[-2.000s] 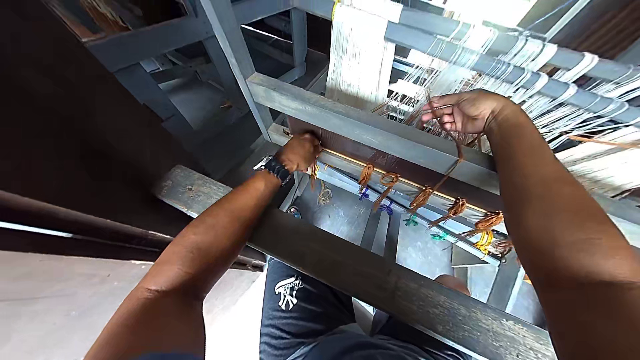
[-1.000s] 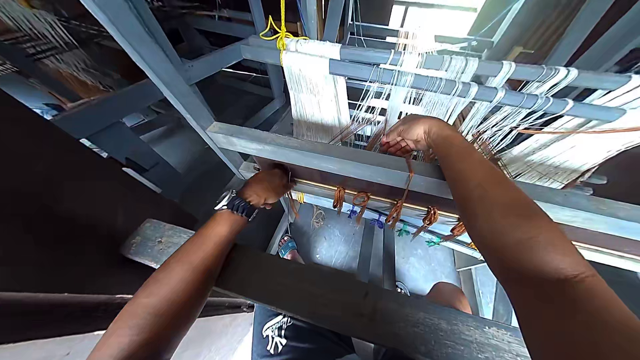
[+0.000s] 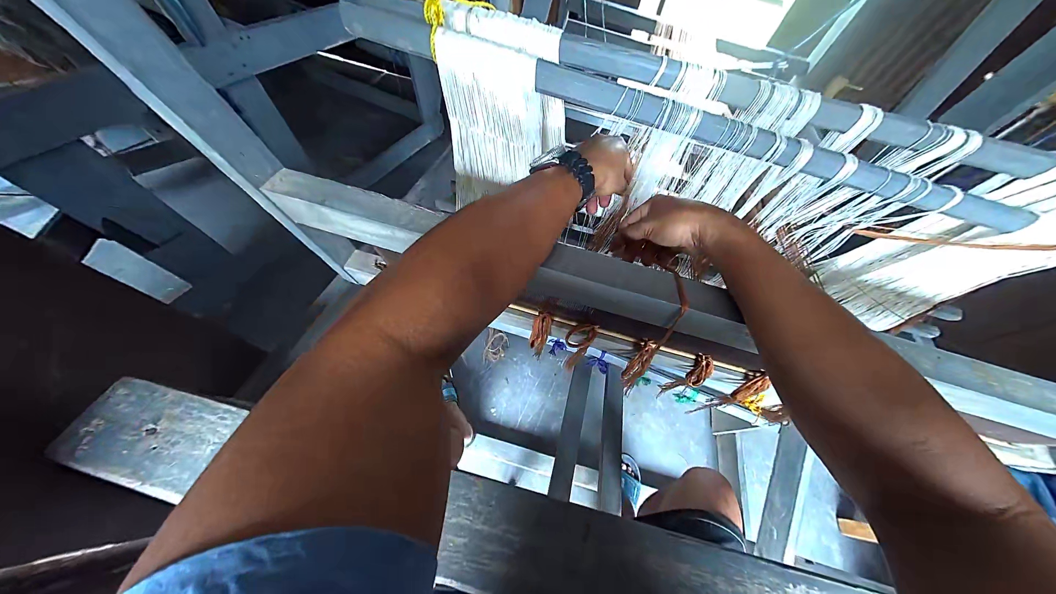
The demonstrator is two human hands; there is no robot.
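Observation:
My left hand [image 3: 606,172], with a dark bracelet and a watch at the wrist, is at the white warp threads [image 3: 660,165] of a loom, just below the upper bars. Close to its right and a little lower, my right hand [image 3: 664,227] has its fingers bent around brown threads behind the wooden front beam [image 3: 635,280]. A brown strand [image 3: 681,301] hangs from near my right hand over the beam. Below the beam hang several knotted brown yarn bundles [image 3: 642,361]. What my left fingers touch is partly hidden by the hand.
Two grey round bars [image 3: 907,188] carry looped white threads. A wide white warp band [image 3: 493,107] hangs at the left, with a yellow cord [image 3: 433,25] at its top. A dark wooden bench plank [image 3: 528,536] crosses below, and wooden treadles [image 3: 610,437] stand between.
My left hand has left the lower rod beneath the front beam and moved up to the threads beside my right hand. My right hand stays among the threads. The view has shifted.

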